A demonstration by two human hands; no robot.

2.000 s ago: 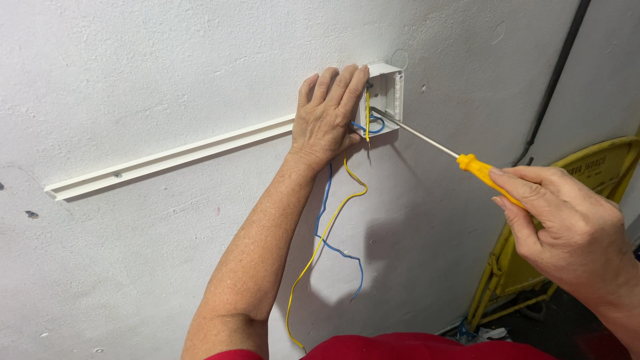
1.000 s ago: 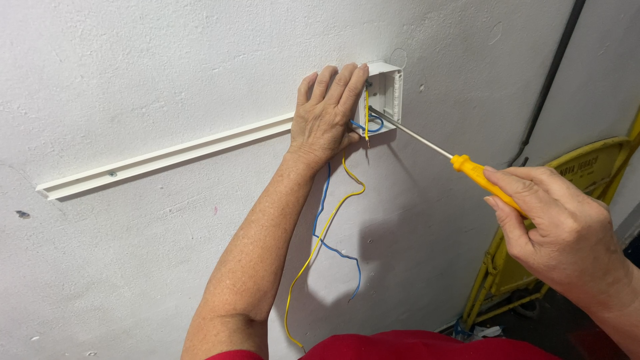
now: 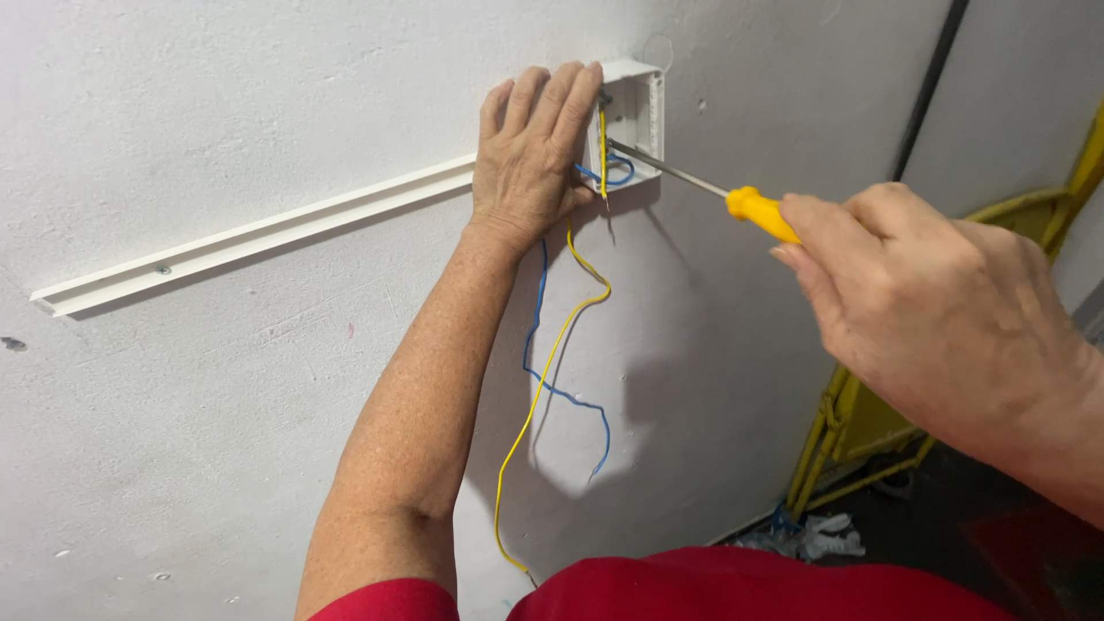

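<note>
My left hand (image 3: 535, 155) presses against the left side of a white plastic electrical box (image 3: 658, 121) on the wall, its fingers pointing up and covering part of it. In my right hand (image 3: 931, 293) is the yellow handle of a screwdriver (image 3: 686, 177), whose shaft reaches into the box; its tip meets the inside near a screw, contact unclear. A yellow wire (image 3: 603, 155) and a blue wire (image 3: 623, 179) show in the box. Below my left hand dangle longer yellow (image 3: 552, 362) and blue lengths (image 3: 535, 310). White trunking (image 3: 259, 233) runs left from behind my hand.
A screw (image 3: 162, 270) sits in the trunking's channel. A dark cable or pipe (image 3: 931, 86) runs down the wall at the right. A yellow folding metal chair or frame (image 3: 832, 423) leans at the lower right, with crumpled plastic (image 3: 832, 536) on the floor.
</note>
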